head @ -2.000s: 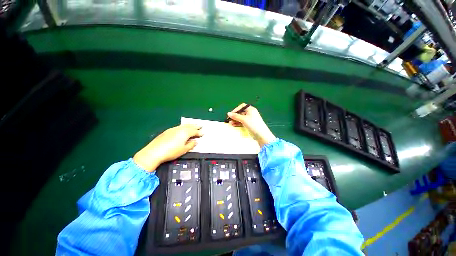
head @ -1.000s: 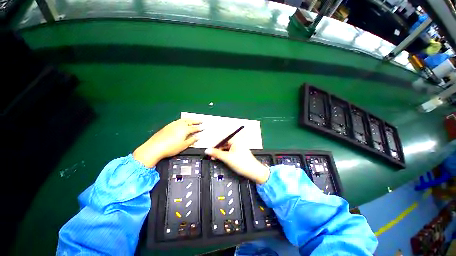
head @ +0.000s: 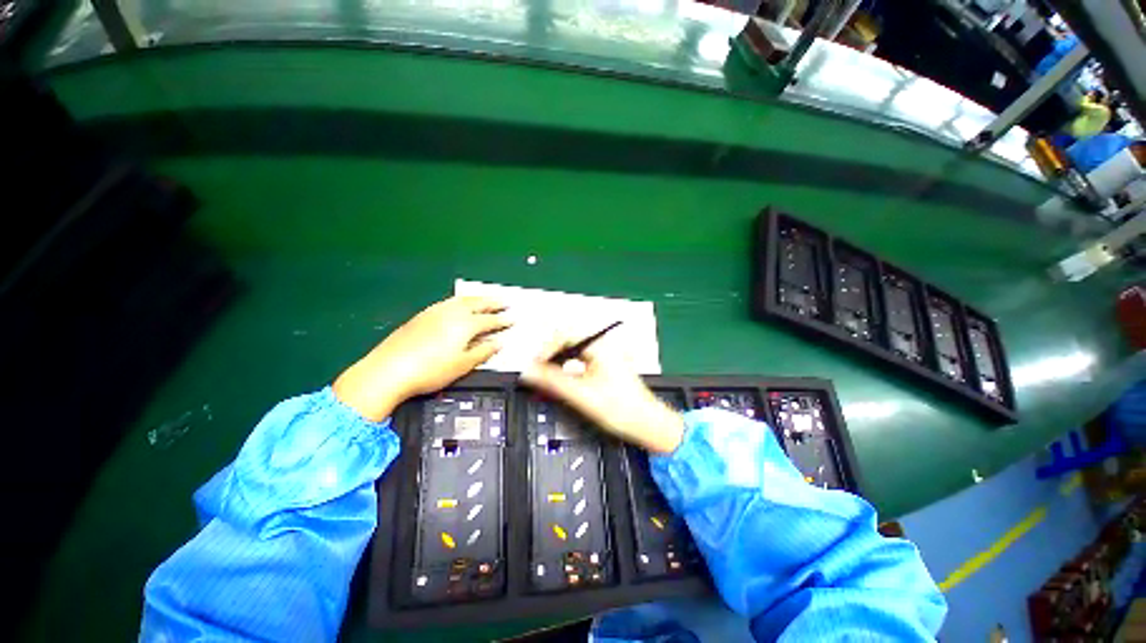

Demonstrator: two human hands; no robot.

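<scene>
My left hand point(head: 427, 352) lies flat with its fingers on the left end of a white sheet point(head: 566, 320). My right hand point(head: 603, 396) is slightly blurred and grips a slim black tool point(head: 594, 339) above the lower edge of the sheet and the top of the second pocket. The black tray point(head: 390, 553) lies nearest me, with dark phone housings in its pockets. The first housing point(head: 460, 502) and second housing point(head: 568, 515) show white and yellow-orange marks. My right hand and sleeve partly cover the middle pockets. The tool's lower tip is hidden.
Another black tray point(head: 880, 308) with housings lies at an angle on the green surface point(head: 377, 226) at the upper right. A large black stack point(head: 101, 289) fills the left edge. A small white speck point(head: 532, 260) lies above the sheet. Blue floor shows lower right.
My right hand has come down from the sheet's upper right to the top of the second pocket, with the tool still held. My left hand has stayed on the sheet.
</scene>
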